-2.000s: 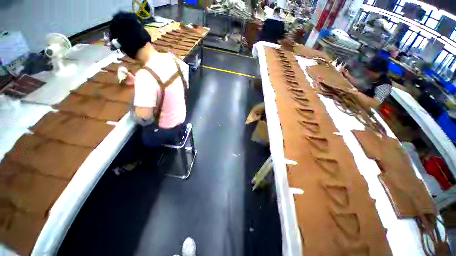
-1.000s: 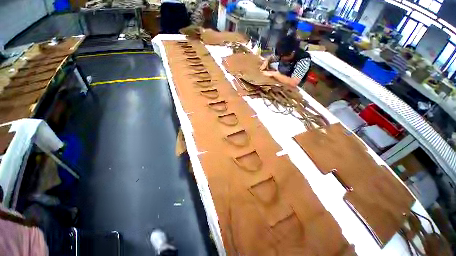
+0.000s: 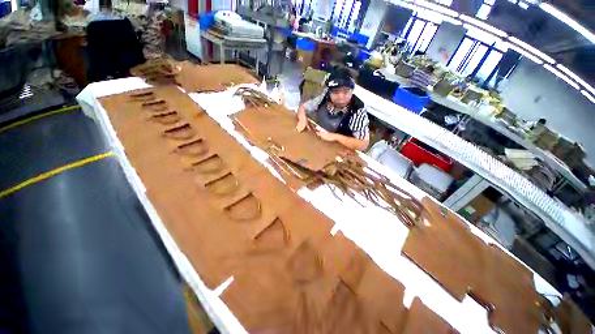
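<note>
Neither of my hands is in the picture. Nearest in front of me, a long row of overlapping flat brown bag panels (image 3: 189, 196) runs along a white-covered table (image 3: 149, 210). Dark curved handles (image 3: 244, 207) lie in a line on the panels. The near end of the row is blurred. To the right lie more flat brown panels (image 3: 466, 267). Loose brown strap bundles (image 3: 375, 189) are fanned out beyond them, beside a brown stack (image 3: 287, 140).
A person (image 3: 339, 114) in a dark cap sits at the table's far side, hands on the brown stack. Dark floor (image 3: 85, 241) with yellow lines lies left. A dark chair (image 3: 114, 49) stands beyond the table. A red crate (image 3: 425, 155) and a long white rack (image 3: 470, 147) are right.
The view has swung right and closer to the panel table. The left table, the pink-clothed person and my shoe have left the picture. The person across the table now faces this way.
</note>
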